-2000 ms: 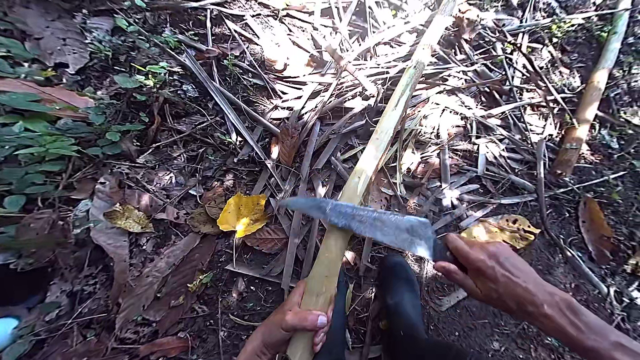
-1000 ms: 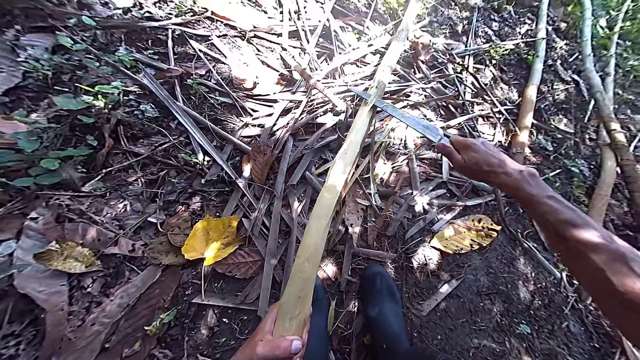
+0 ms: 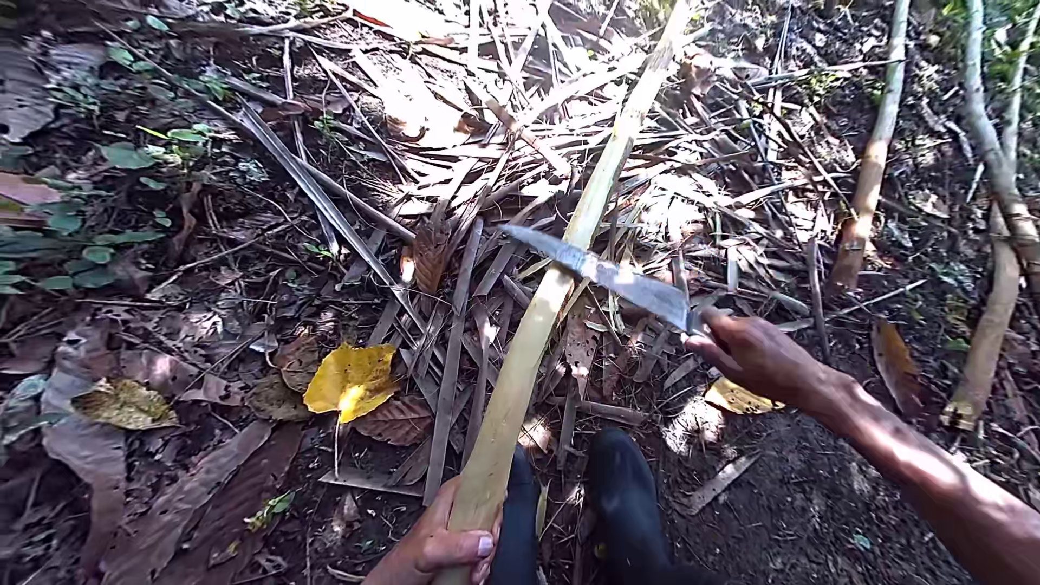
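Observation:
My left hand (image 3: 445,543) grips the near end of a long, pale, peeled wooden pole (image 3: 520,366) at the bottom of the view. The pole slopes away from me, up and to the right, into bright sunlight. In my right hand (image 3: 743,357) is the handle of a machete (image 3: 621,280). Its blade lies across the middle of the pole, with the tip pointing up and left beyond the pole's left side. Thin slivers stand off the pole's right side just below the blade.
Dark boots (image 3: 626,504) stand beneath the pole. Dry leaf strips (image 3: 451,357) and a yellow leaf (image 3: 352,382) litter the ground. Upright thin trunks (image 3: 873,171) rise at the right, one forked (image 3: 995,301). Green plants (image 3: 106,244) grow at the left.
From far up the pole one second ago, the machete in my right hand has come back toward me, to the pole's middle. My left hand keeps its grip on the near end.

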